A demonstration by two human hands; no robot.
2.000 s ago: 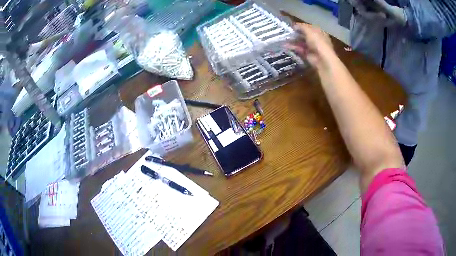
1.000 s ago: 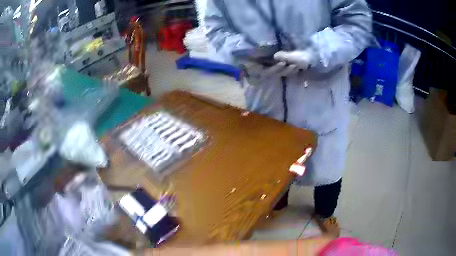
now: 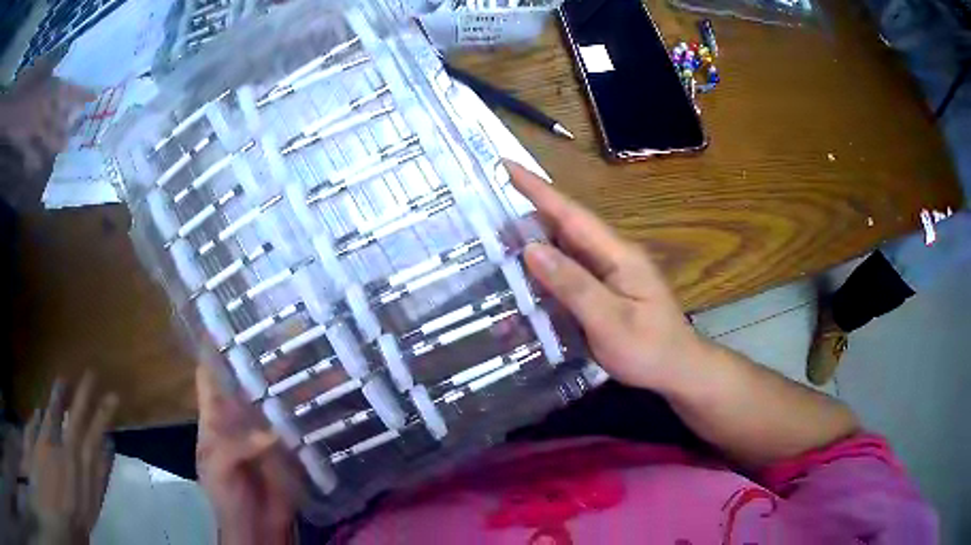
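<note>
A clear blister tray (image 3: pixel 458 229) is held tilted over my lap and the table's front edge. Slim rods with white and metallic sections (image 3: pixel 394 208) lie in two columns of slots, with white plastic ends lined up as bars. My right hand (image 3: pixel 612 293) grips the tray's right edge, thumb on top and fingers along the side. My left hand (image 3: pixel 240 458) holds the tray's lower left edge; its fingers are partly hidden behind the tray.
On the wood-grain table (image 3: pixel 788 181) lie a smartphone (image 3: pixel 644 96), a beaded charm (image 3: pixel 694 66), a black pen (image 3: pixel 511 101) and marked paper (image 3: pixel 91 128). Another person's hand (image 3: pixel 64 463) is at the lower left. A shoe (image 3: pixel 825 346) shows on the floor at right.
The view has swung back down from the standing person to the table's near edge. A clear tray is now in both my hands; earlier my right hand was at the stacked trays.
</note>
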